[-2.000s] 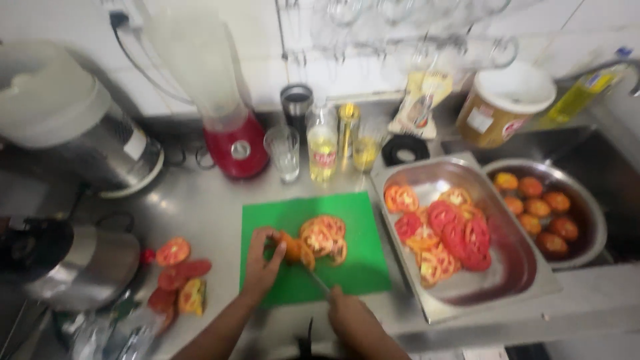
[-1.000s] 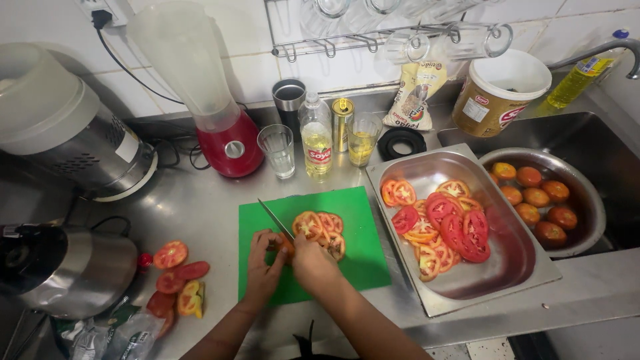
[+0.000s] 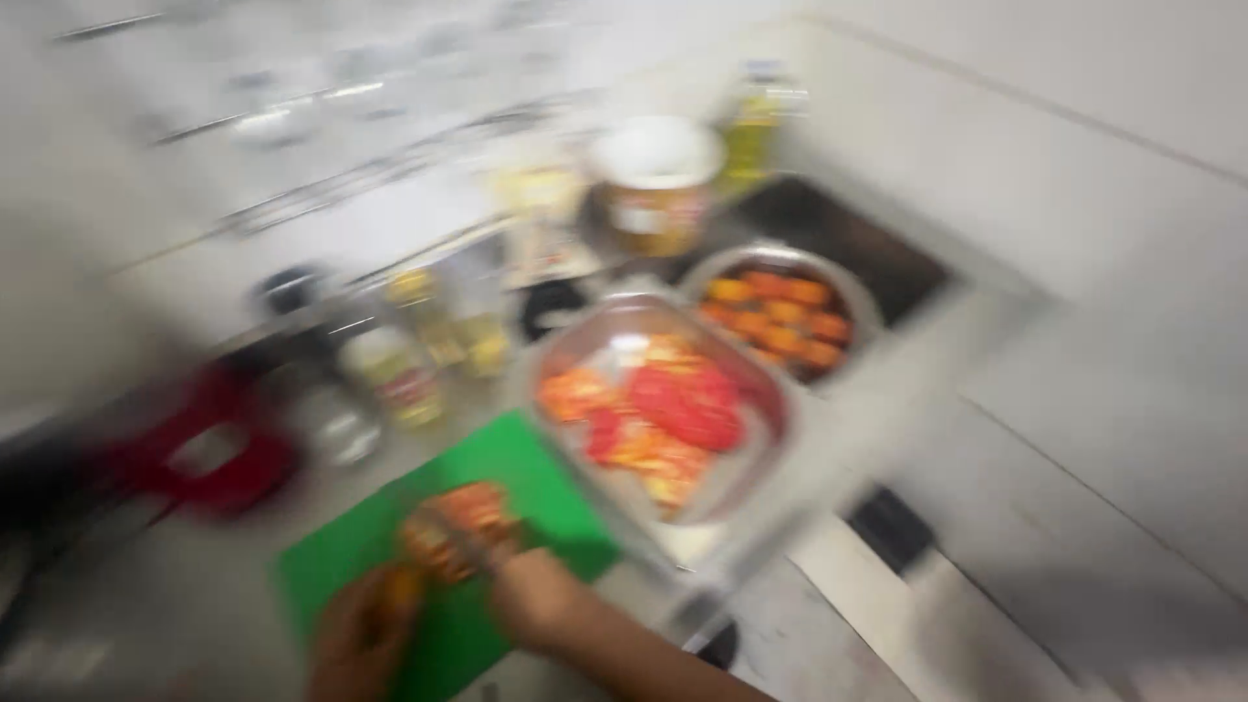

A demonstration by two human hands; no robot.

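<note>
Motion blurs the head view. My left hand is at the lower left of the green cutting board, its fingers around an orange-red tomato piece. Closed around the handle of a knife, my right hand is at the board's right part. The blade points up and left over a pile of tomato slices. Right behind the board, a steel tray holds more tomato slices. Whole tomatoes lie in a round metal bowl beyond the tray.
A red blender base, a glass, an oil bottle and a gold can stand left of the tray. Behind are a plastic tub, a yellow bottle and the dark sink. Glasses hang on a wall rack.
The view has swung strongly to the right and tilted. My right hand and the knife have moved from beside my left hand to over the slices.
</note>
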